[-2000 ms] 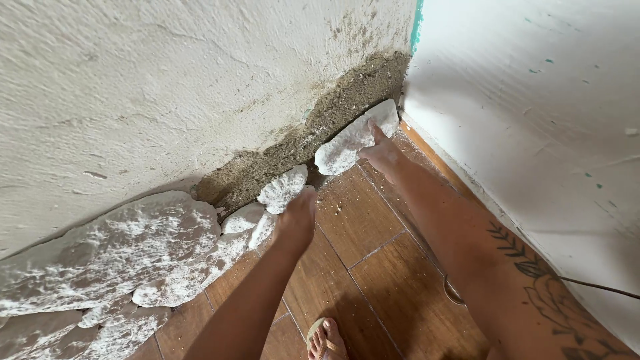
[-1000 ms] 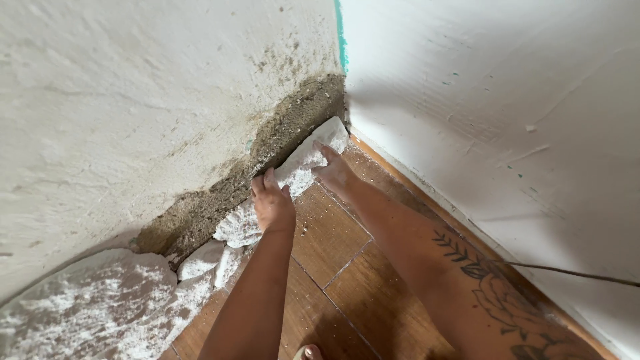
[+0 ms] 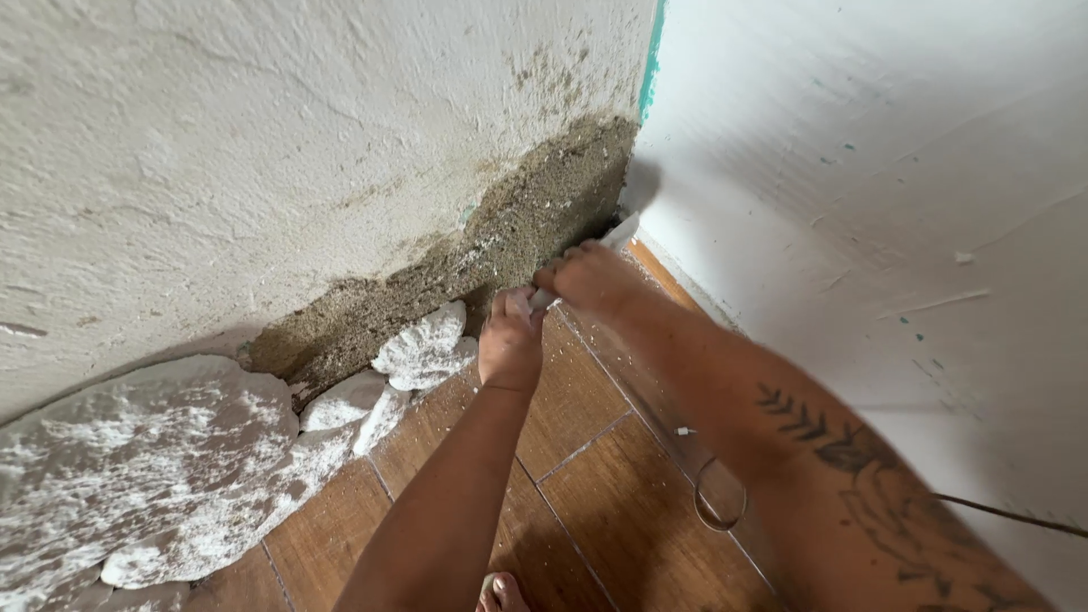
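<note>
Near the wall corner, my left hand (image 3: 512, 340) and my right hand (image 3: 591, 276) both grip a thin whitish plaster piece (image 3: 622, 231). The hands are close together, and the right one covers much of the piece. It is held along the foot of the wall, beside a rough bare mortar patch (image 3: 544, 200). To the left of my hands a smaller plaster chunk (image 3: 425, 347) leans near the wall. Further left a large plaster slab (image 3: 195, 433), streaked with white powder, lies with several smaller pieces.
A white wall (image 3: 892, 212) stands on the right, with a wooden strip (image 3: 667, 276) at its foot. Crumbs are scattered over the wood-look floor tiles (image 3: 595, 467). A thin cable (image 3: 1011, 514) runs at the right, and a looped ring (image 3: 719, 497) lies by my forearm. My toes (image 3: 501, 591) show at the bottom.
The plaster piece near the corner lay flatter, powdery side up; now it is tipped up in my hands. My right hand has moved left along it, closer to my left hand.
</note>
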